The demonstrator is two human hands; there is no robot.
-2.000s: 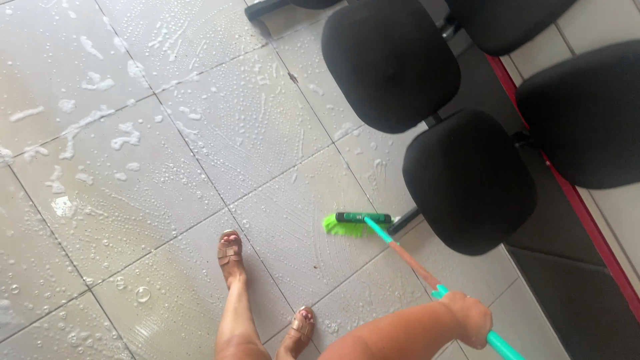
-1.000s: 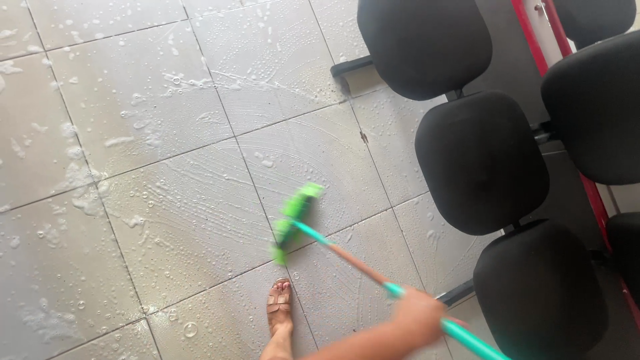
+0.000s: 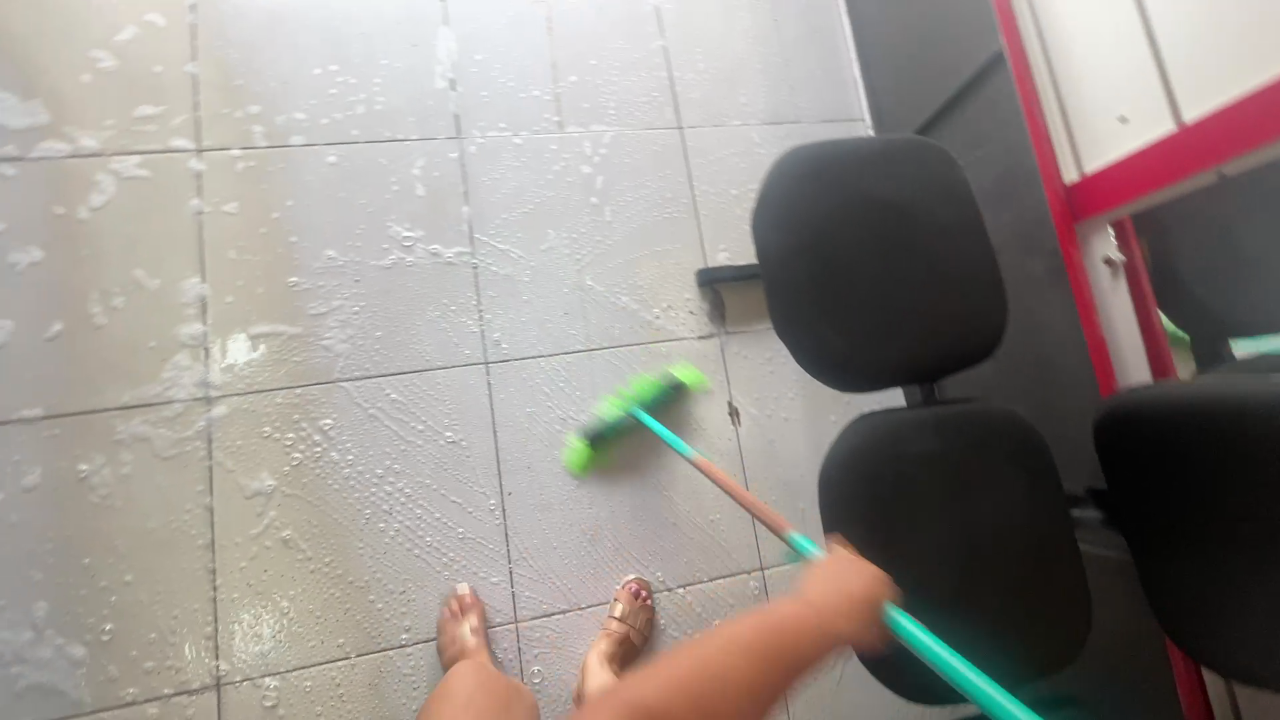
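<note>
A push broom with a green bristle head (image 3: 635,415) rests on wet, soapy floor tiles (image 3: 590,530). Its turquoise handle (image 3: 960,660), with a worn brownish stretch lower down, slants toward the lower right and leaves the frame. What looks like my left hand (image 3: 850,597) is wrapped around the handle right of the middle, over the edge of a black chair; the hand and forearm are blurred. The other hand, which I take for my right, is out of view, as is the handle's far end.
Black padded chairs (image 3: 880,260) stand in a linked row at the right, with a dark metal leg (image 3: 728,272) on the tiles. Red framing (image 3: 1060,200) borders a reflective surface behind them. White foam (image 3: 240,350) and bubbles cover tiles at the left. My feet (image 3: 630,620) are at the bottom.
The broom head has moved from beside a chair's leg out onto the open tiles, away from the chairs. The hand has stayed around the handle. The view has shifted and turned.
</note>
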